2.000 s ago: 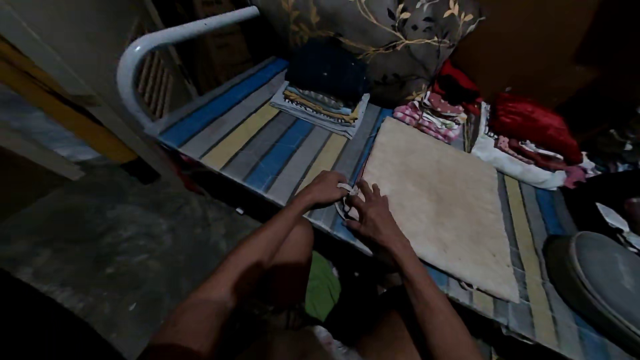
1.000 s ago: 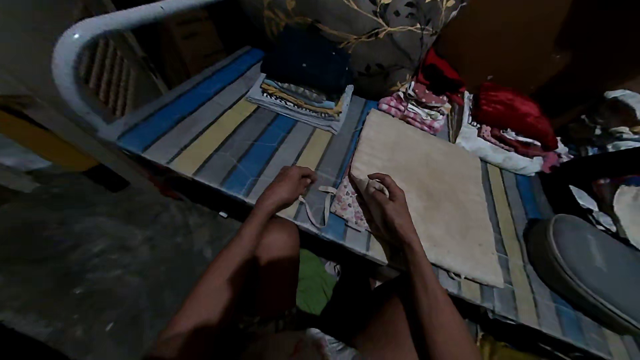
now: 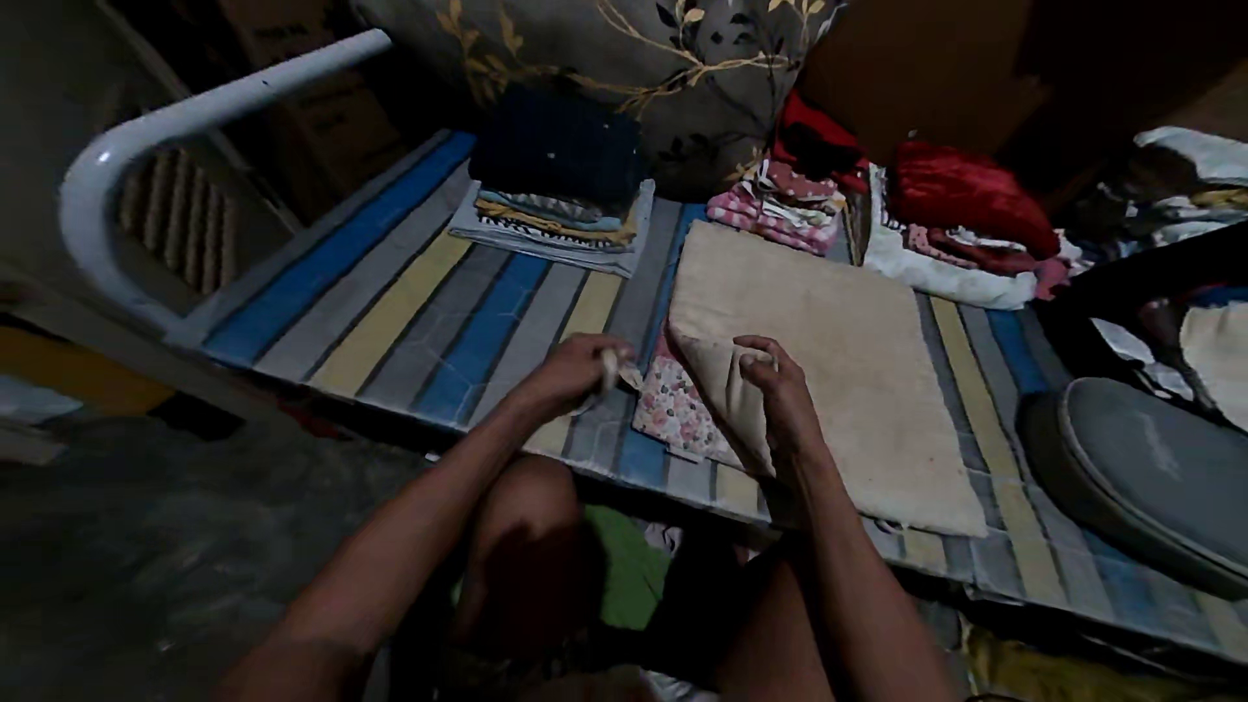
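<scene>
A square cream cloth pad point(image 3: 829, 322) lies on the striped mattress point(image 3: 487, 331), and its near left corner is lifted and folded over. My right hand point(image 3: 780, 390) grips that raised corner between thumb and fingers. Beneath the corner shows a floral pink cloth point(image 3: 678, 405); whether it is the pad's underside or a separate piece, I cannot tell. Left of it, my left hand point(image 3: 585, 369) is closed on a pale cloth strip that reaches toward the floral cloth. The fingertips of that hand are partly blurred.
Folded clothes point(image 3: 556, 219) with a dark garment on top lie behind. Pink checked cloths point(image 3: 780, 210) and a red satin cloth point(image 3: 965, 200) are stacked at the back right. A grey oval case point(image 3: 1150, 478) stands right; a white metal bed rail point(image 3: 107, 195) curves at the left.
The pad's near left corner, flatter two seconds ago, is now raised in my right hand, with more floral cloth showing. My left hand has moved apart from the right.
</scene>
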